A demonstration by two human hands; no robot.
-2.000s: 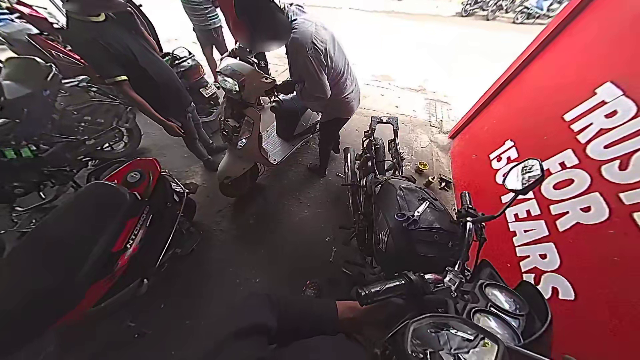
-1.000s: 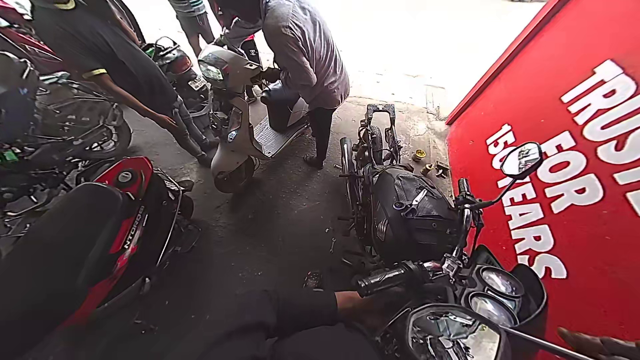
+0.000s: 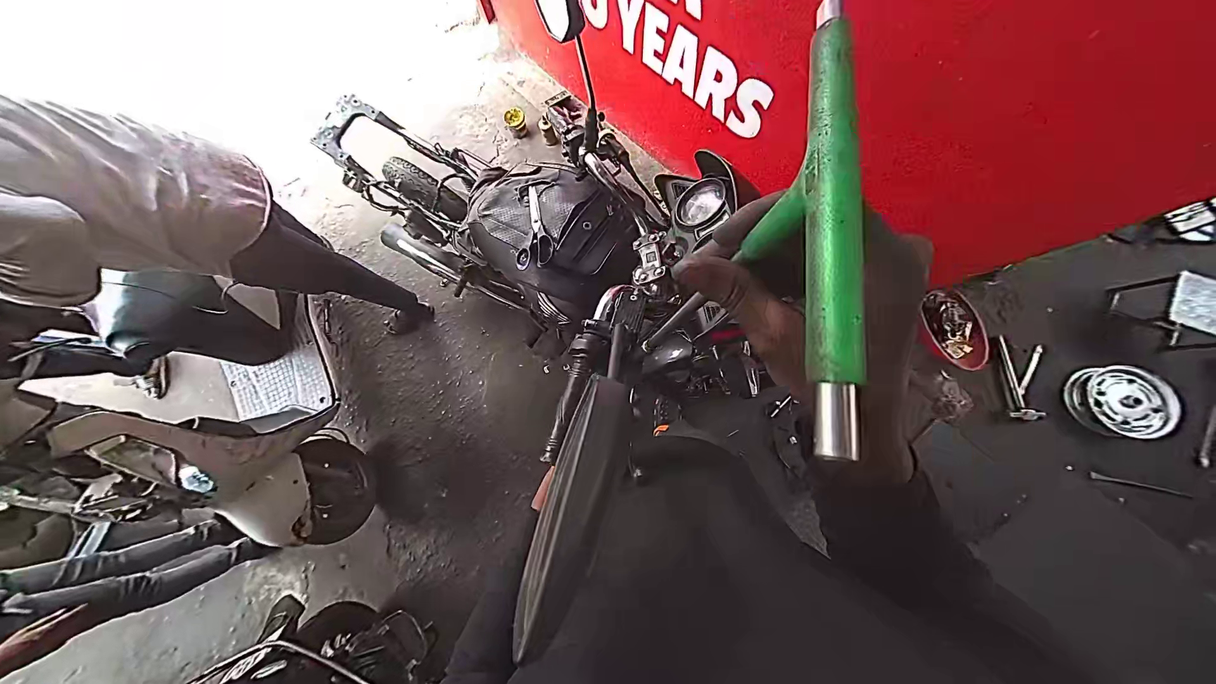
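Observation:
My right hand (image 3: pixel 893 323) grips a green T-handle wrench (image 3: pixel 836 228), its crossbar close to the camera. The wrench's stem slants down toward the handlebar clamp (image 3: pixel 652 258) of a partly stripped motorcycle; whether its tip touches anything cannot be told. Only a sliver of my left hand (image 3: pixel 542 489) shows beside the left handlebar grip (image 3: pixel 562 413), behind the black back of a mirror (image 3: pixel 570 532), so its hold is unclear. Scissors (image 3: pixel 538 228) lie on the black cover (image 3: pixel 589 223) over the motorcycle's tank area.
At left, a person (image 3: pixel 123 199) leans over a beige scooter (image 3: pixel 237 475); another person's legs (image 3: pixel 133 565) are below. A red wall (image 3: pixel 997 123) stands beyond the motorcycle. On the floor at right are a red bowl (image 3: pixel 955 328) of small parts, a wheel rim (image 3: pixel 1130 401) and metal tools (image 3: pixel 1016 380).
The view has swung right and down. My right hand, at the lower right edge one second ago, has come in over the handlebar area, with the green T-handle wrench now plainly visible in it.

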